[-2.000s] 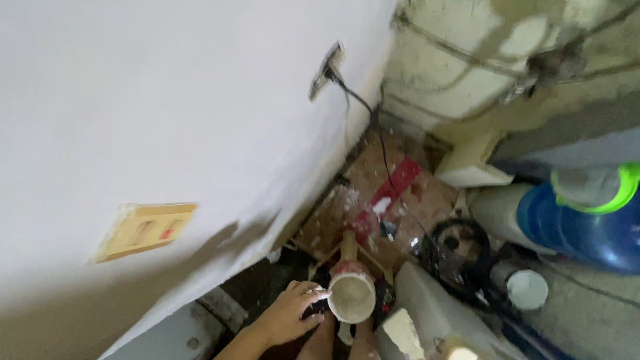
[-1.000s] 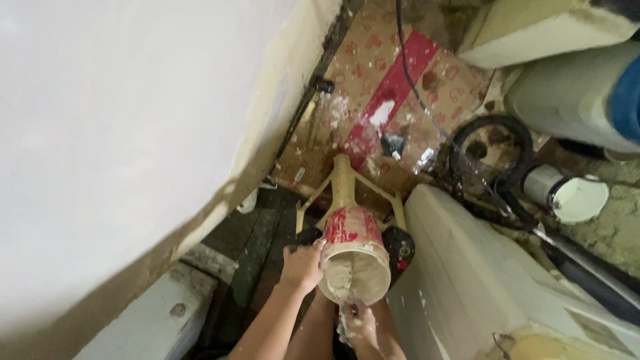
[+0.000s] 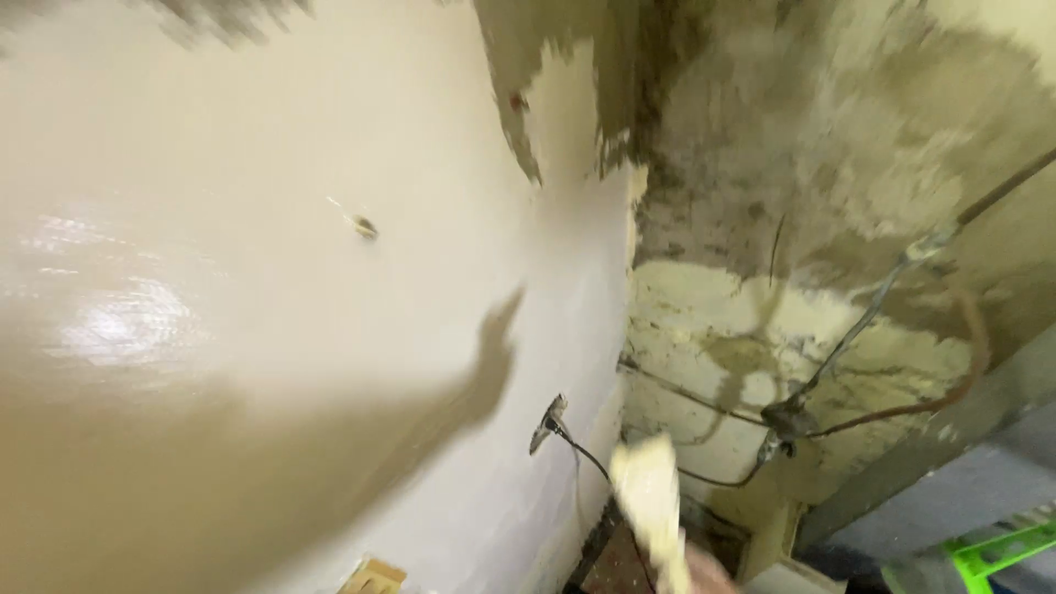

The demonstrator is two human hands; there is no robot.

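Note:
At the bottom, right of the middle, a blurred flat tool coated in pale putty (image 3: 649, 503) points upward. A small part of my right hand (image 3: 708, 573) shows at its lower end and grips it; the fingers are mostly cut off by the frame edge. My left hand is out of view. To the left is the wall covered with smooth, wet-looking plaster (image 3: 330, 272), with a small dark hole (image 3: 365, 227) in it. Bare, darker wall (image 3: 561, 21) shows near the upper corner. A shadow of an arm and tool falls on the plaster.
A socket-like fitting (image 3: 548, 425) with a black cable juts from the wall. On the rough adjoining wall (image 3: 742, 165), cables meet at a dark junction (image 3: 788, 419). A bright green plastic edge (image 3: 1006, 549) is at lower right, a yellowish box (image 3: 373, 576) at the bottom left.
The view has swung up from the bucket to the wall. My right hand, at the bucket a second ago, is now raised with the putty-coated tool. My left hand has left the view.

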